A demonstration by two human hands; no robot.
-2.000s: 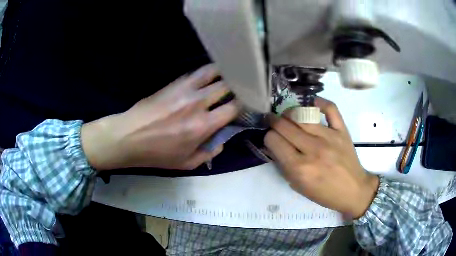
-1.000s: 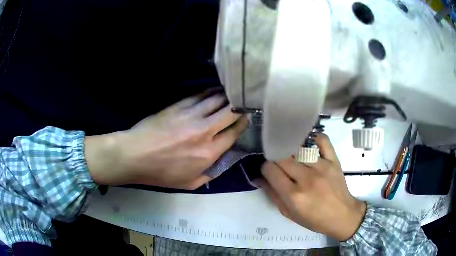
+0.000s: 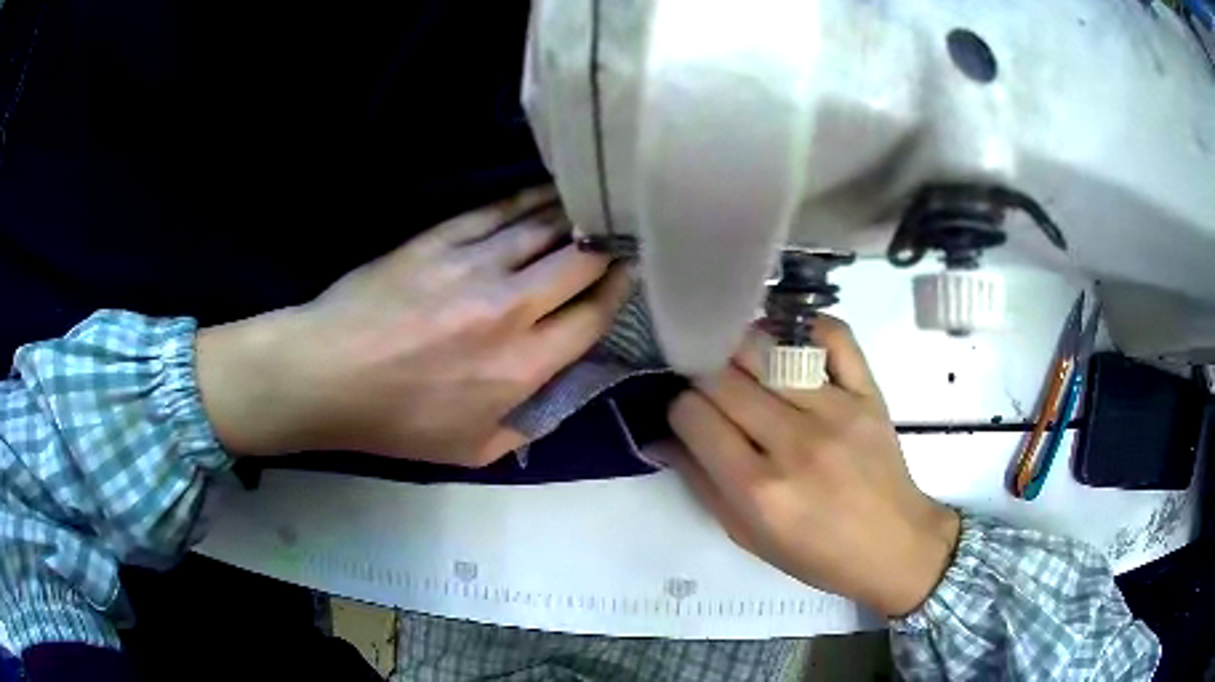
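Note:
A large dark navy garment [image 3: 240,147] spreads over the table left of the machine. A grey, lighter cloth layer [image 3: 576,397] shows folded at its edge between the hands. My left hand [image 3: 426,333] lies flat on the garment and grey cloth, its fingertips reaching beside the white machine head [image 3: 726,160]. My right hand [image 3: 813,466] is bent at the right end of the cloth, its fingers at the cloth edge and partly behind the machine head and a ribbed dial [image 3: 797,365]. The needle and the right fingertips' exact hold are hidden.
Snips with orange and teal handles [image 3: 1046,424] lie at the right beside a flat black rectangle [image 3: 1141,421]. A second ribbed dial [image 3: 969,300] hangs from the machine arm. A printed scale [image 3: 573,584] runs along the table's curved front edge. Checked cloth [image 3: 533,653] shows below it.
The camera view has shifted, so machine and table appear moved. Both hands stay at the cloth near the machine head, with little visible change in their hold.

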